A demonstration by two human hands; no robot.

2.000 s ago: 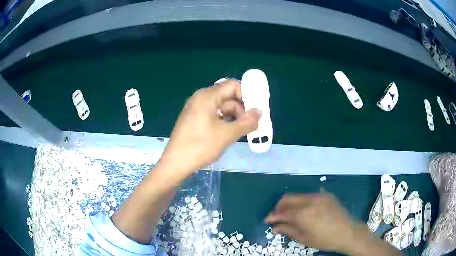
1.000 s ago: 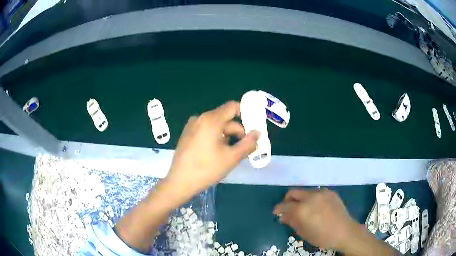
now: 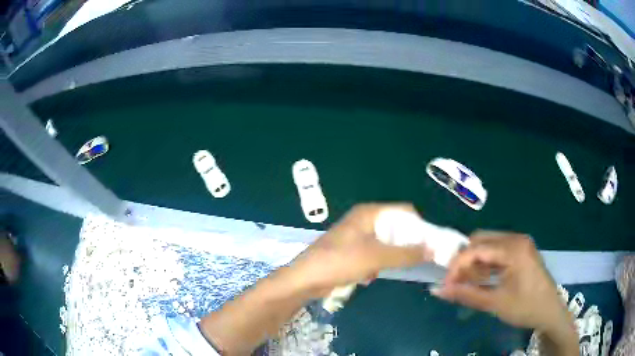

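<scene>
My left hand (image 3: 369,243), in a light blue sleeve, holds a white oblong base (image 3: 411,231) near the front edge of the belt. The base lies tilted, its right end at my right hand. The end of another white base (image 3: 339,297) shows below my left palm. My right hand (image 3: 498,274) is closed at the fingertips, with a blurred small white piece (image 3: 437,289) at them. The contact between fingers and base is blurred.
The green belt carries white bases (image 3: 310,191) and printed shells (image 3: 457,182). A pale rail (image 3: 209,224) borders it. A bag of small white parts (image 3: 115,292) lies left. Piled bases (image 3: 590,327) and another bag (image 3: 626,292) are right. A slanted post (image 3: 63,156) stands left.
My left hand has moved right and down and turned the base from upright to slanting sideways. My right hand has risen from the small parts to the base. Belt items have shifted right.
</scene>
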